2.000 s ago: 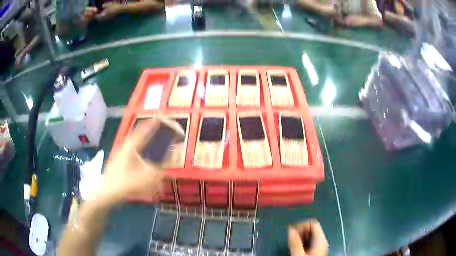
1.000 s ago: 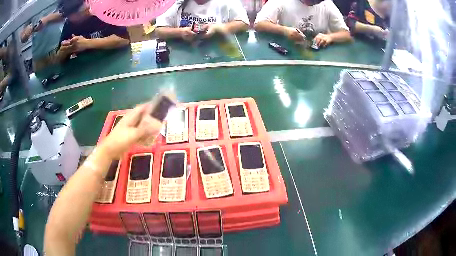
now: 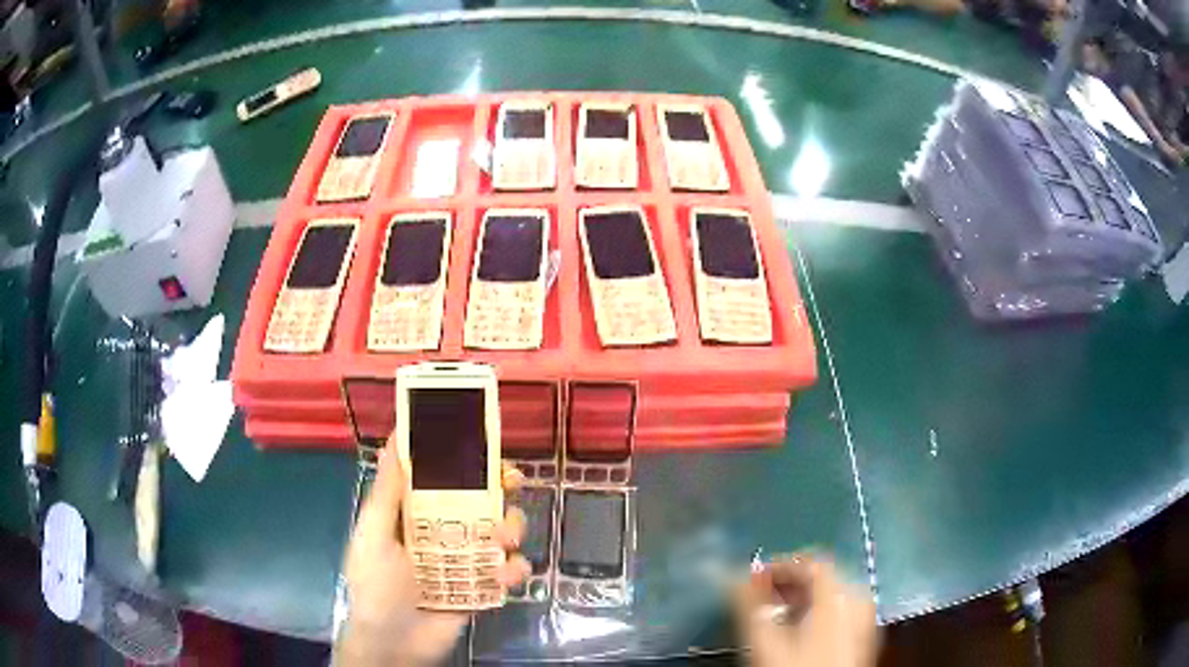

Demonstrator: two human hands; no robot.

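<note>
My left hand (image 3: 391, 593) holds a gold keypad phone (image 3: 453, 502) upright, its dark screen and keys facing me, in front of the red foam tray (image 3: 522, 369). The tray holds two rows of gold phones; one back-row slot, second from the left, has no phone. A clear lens sheet (image 3: 596, 534) with dark windows lies at the tray's front, partly hidden behind my left hand. My right hand (image 3: 806, 619) is at the bottom edge, right of the sheet, blurred and cut off; whether it holds anything cannot be told.
A white box with a red switch (image 3: 163, 248) and a black hose (image 3: 46, 287) stand left. A white wipe (image 3: 196, 404) lies below the box. A wrapped stack of clear trays (image 3: 1030, 209) stands right. A loose phone (image 3: 279, 95) lies at the back left.
My left hand has brought a phone from above the tray's back row down to the front. The view has tilted down. My right hand has come back into view.
</note>
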